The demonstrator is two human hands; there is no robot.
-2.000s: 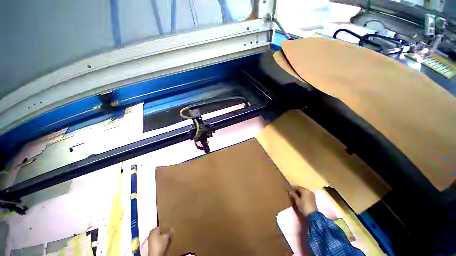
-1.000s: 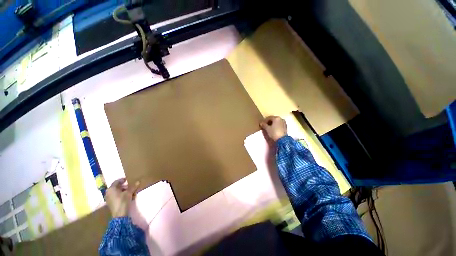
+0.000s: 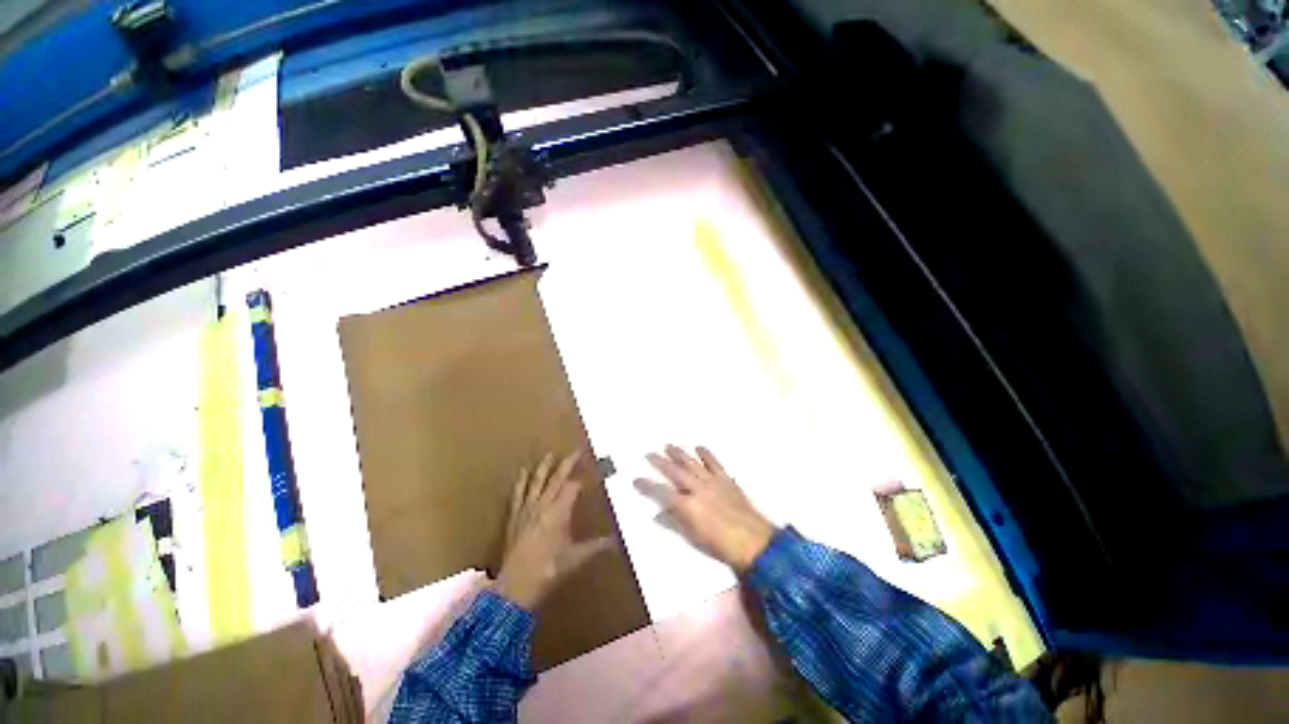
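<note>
A brown panel (image 3: 460, 424) lies flat on the pink-white bed, its upper edge just below the laser head (image 3: 506, 191). It shows as a narrow upright shape with a lower notch. A smooth white surface (image 3: 664, 325) borders its right edge. My left hand (image 3: 549, 530) rests flat on the panel's lower right part, fingers spread, hiding some of it. My right hand (image 3: 714, 509) lies on the white surface right of the panel, fingers apart, holding nothing. A small dark tab (image 3: 607, 467) shows at the panel's right edge.
The black gantry beam (image 3: 325, 198) crosses behind the panel. A blue taped strip (image 3: 276, 439) lies to the left. A brown panel stack (image 3: 198, 686) is at the lower left. A small opening with yellow in it (image 3: 916, 523) is at right. Tan sheets (image 3: 1173, 127) hang over the machine's right side.
The tan flap at right no longer shows; white surface is there and the brown panel shows narrower. Both hands have left the panel's outer edges and moved inward, now flat with fingers spread.
</note>
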